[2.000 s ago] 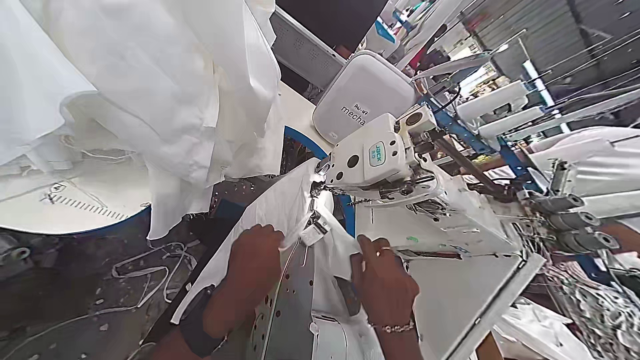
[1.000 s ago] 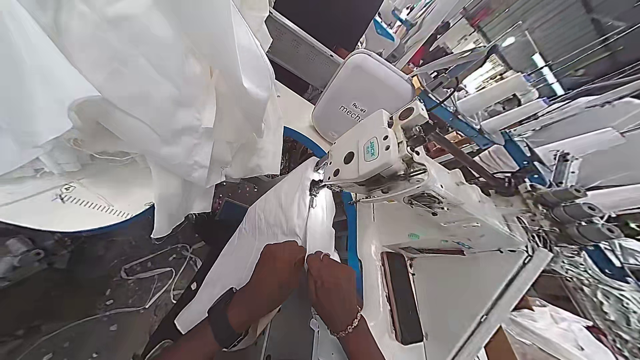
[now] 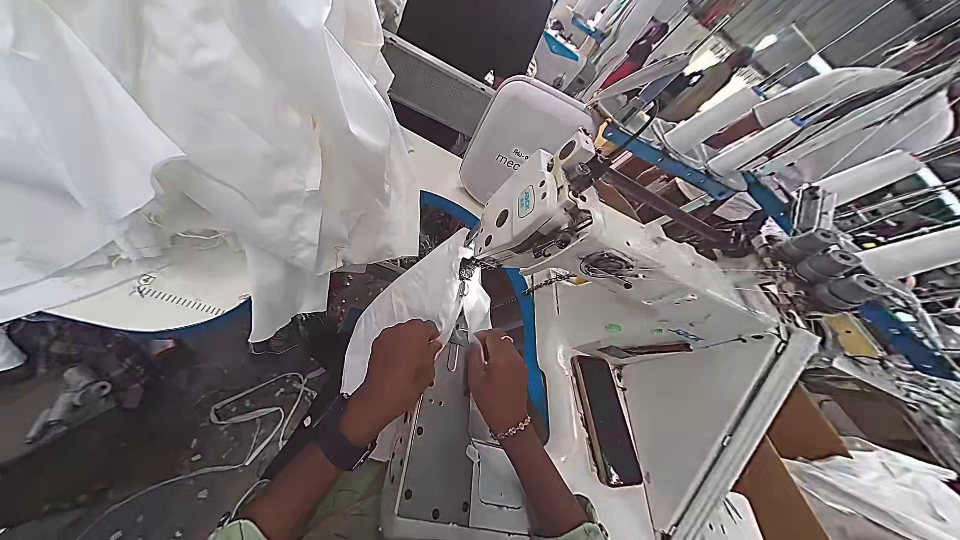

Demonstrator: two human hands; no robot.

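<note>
A white industrial sewing machine (image 3: 525, 202) stands ahead, its needle area over white fabric (image 3: 405, 300). With a dark watch on its wrist, my left hand (image 3: 405, 360) grips the left part of the fabric below the needle. My right hand (image 3: 499, 375), which wears a bracelet, pinches the right edge of the fabric. A narrow gap between the hands shows the grey metal machine arm (image 3: 439, 442). The fingertips are partly hidden by the hands and cloth.
A large pile of white fabric (image 3: 225, 135) hangs over the pale table (image 3: 187, 296) at the left. A smartphone (image 3: 607, 420) lies on the machine's right side. Behind the machine is a pale rounded case (image 3: 525, 131). Thread guides (image 3: 832, 270) stand at the right.
My hands, together on the fabric a second ago, are now apart, with the metal arm visible between them. The phone, partly covered by my right hand two seconds ago, lies uncovered.
</note>
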